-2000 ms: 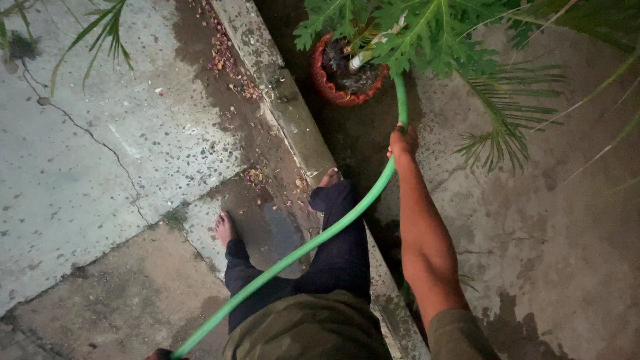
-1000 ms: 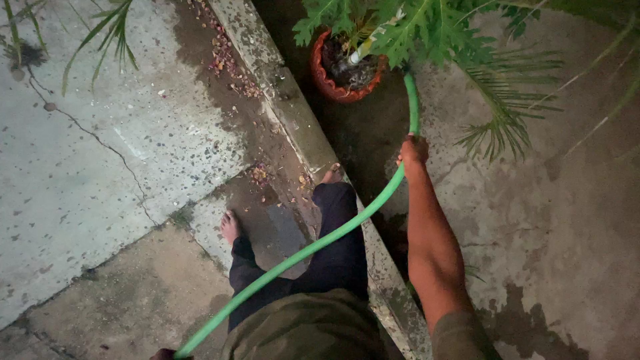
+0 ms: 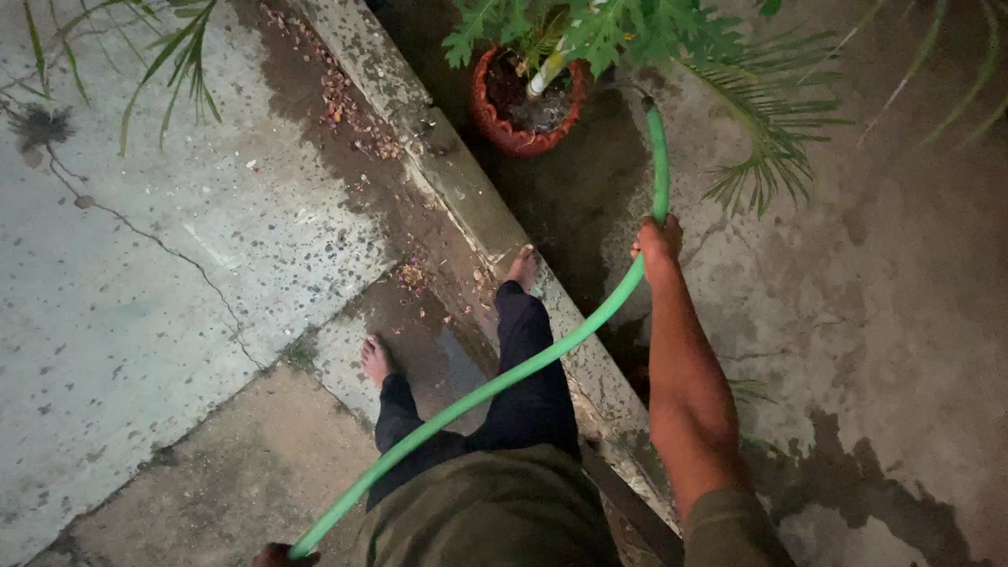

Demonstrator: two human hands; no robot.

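A green garden hose (image 3: 504, 382) runs in a curve across my body. My right hand (image 3: 658, 240) grips it near its upper end, and the hose's open tip points up beside the leaves of a potted plant. At the bottom edge my left hand (image 3: 287, 555), partly cut off by the frame, is closed around the hose's lower part. The plant stands in a red-brown pot with a scalloped rim (image 3: 526, 144), left of the hose tip, with a pale stem and broad green lobed leaves (image 3: 606, 31). Wet dark soil shows in the pot.
A low concrete curb (image 3: 472, 189) runs diagonally; one bare foot rests on it, the other on the paving at left. Fallen petals (image 3: 339, 98) lie along the curb's left side. Palm fronds (image 3: 760, 118) hang at upper right and upper left. Wet patches darken the ground.
My right hand and the hose's upper end have shifted right, away from the pot. The hose tip, hidden by leaves before, now shows. Both hands still hold the hose.
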